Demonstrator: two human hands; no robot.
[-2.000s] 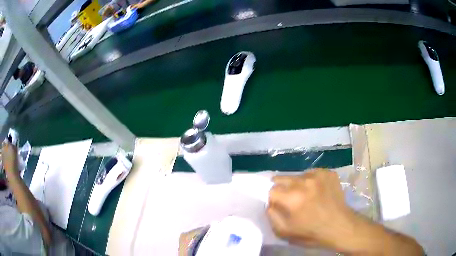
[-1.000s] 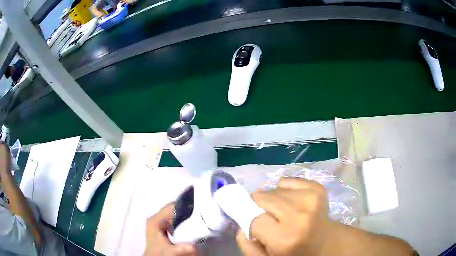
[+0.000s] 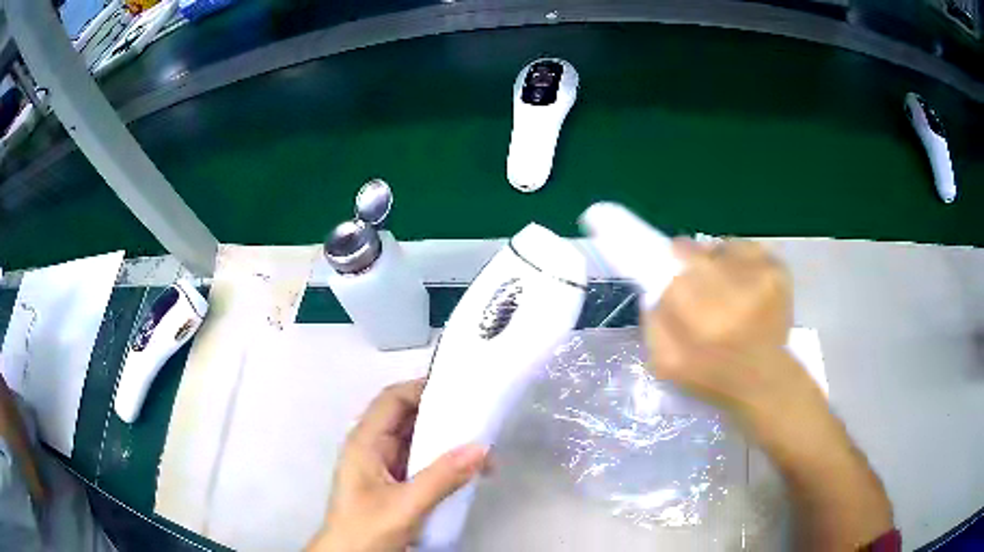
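Observation:
A white handset (image 3: pixel 486 356) stands tilted up in my left hand (image 3: pixel 383 469), its wide head at the top with a thin dark seam and an oval vent or emblem on the side facing me. My left fingers and thumb close around its handle. My right hand (image 3: pixel 723 313), blurred, is raised right of the handset's head. A white cleaning cloth (image 3: pixel 631 246) wraps its index finger like a long tip and points up left, apart from the handset. A squat white solvent bottle (image 3: pixel 383 297) with its silver lid open stands left of the handset.
Crinkled clear plastic film (image 3: pixel 637 431) lies below my right hand. A green conveyor belt (image 3: pixel 691 151) carries two handsets. Another handset (image 3: pixel 156 345) lies at left beside a slanted metal post (image 3: pixel 119 151). Part of a person's arm (image 3: pixel 16 437) shows at the left edge.
The held handset has turned from showing its head face and panel to its side, and now stands taller in view. My right hand has moved up right, taking the cloth off the head.

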